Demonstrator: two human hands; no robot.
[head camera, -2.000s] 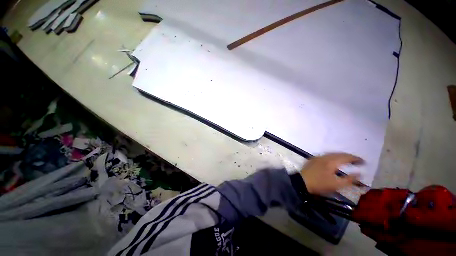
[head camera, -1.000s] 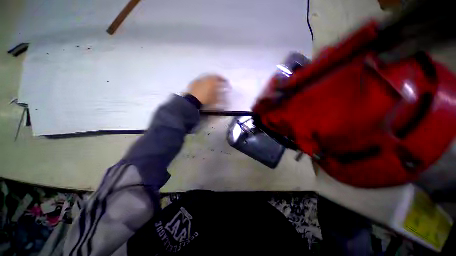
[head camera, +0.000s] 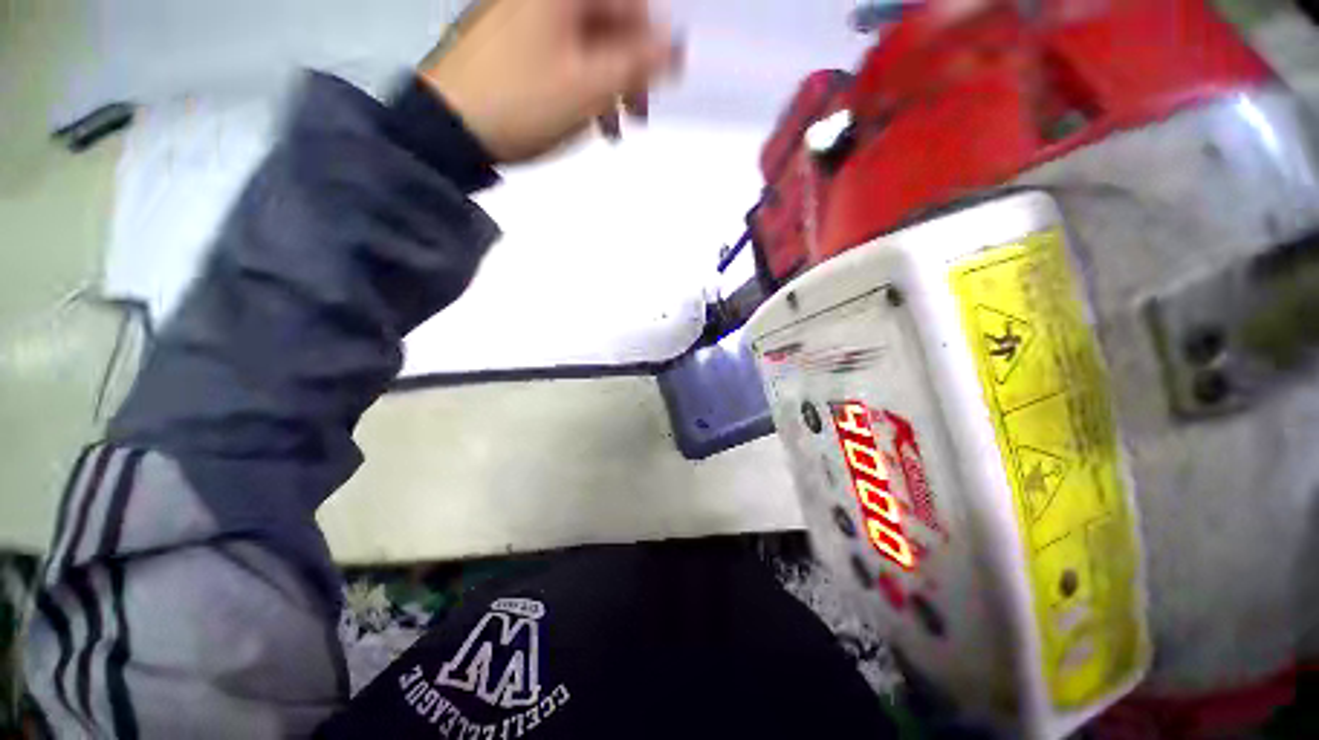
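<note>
The cloth cutting machine (head camera: 955, 130) with its red and off-white body fills the right side. Its control box (head camera: 839, 347) shows glowing red digits and a yellow label. The grey base plate (head camera: 716, 402) lies on the table at the edge of the fabric lay (head camera: 528, 375). White paper (head camera: 550, 260) tops the lay. The upright stand is mostly hidden by the motor body. My left hand (head camera: 543, 72) is blurred over the paper at the top, left of the machine, fingers partly curled; whether it holds anything is unclear. My right hand is not in view.
The cream table's front edge (head camera: 579, 535) runs just before my dark clothing. Fabric scraps (head camera: 383, 622) lie below it. A small dark-edged piece (head camera: 96, 127) is at the upper left. Thin offcuts (head camera: 123, 325) lie at the left edge of the lay.
The machine now looms larger, and its control box has come into view. My left hand is higher in the picture, away from the lay's front edge. The brown strip has left the view.
</note>
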